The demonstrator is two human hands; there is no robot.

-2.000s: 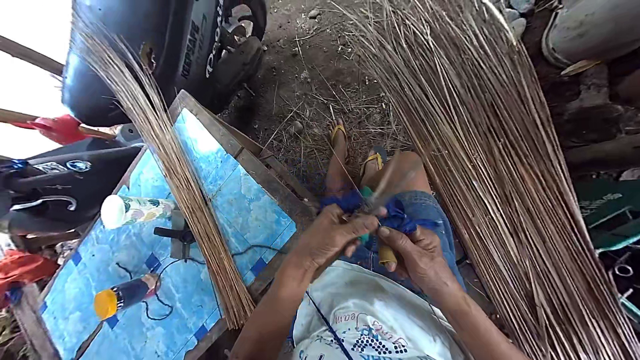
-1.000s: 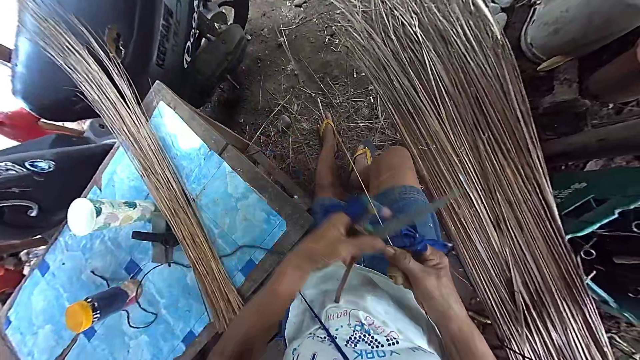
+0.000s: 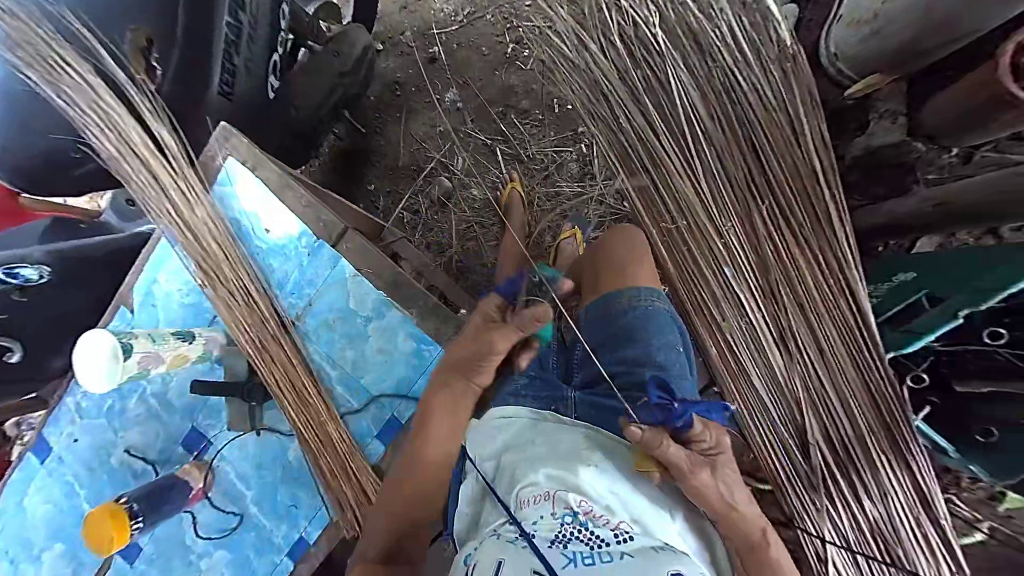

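My left hand (image 3: 500,328), with blue cloth around a finger, is closed on a blurred tool with a green handle (image 3: 546,308); the blade is hard to make out. My right hand (image 3: 692,456), also with blue cloth (image 3: 680,406) on its fingers, pinches the lower end of one thin midrib stick (image 3: 588,348). The stick runs up and left past my left hand toward the ground. Something yellow shows under the right fingers. A large bundle of midrib sticks (image 3: 736,216) leans beside my right leg. A smaller, paler bundle (image 3: 232,272) lies across the blue table at left.
The blue-topped table (image 3: 360,344) with a wooden rim holds a patterned bottle with a white cap (image 3: 152,356), a yellow-capped container (image 3: 152,504), a black cord and a black clamp-like thing (image 3: 232,390). Motorcycles stand behind it. A green crate (image 3: 952,296) is at right.
My hands have moved apart, the left one up and left, the right one staying low by the lap. The blade seen pointing right a second ago no longer shows clearly.
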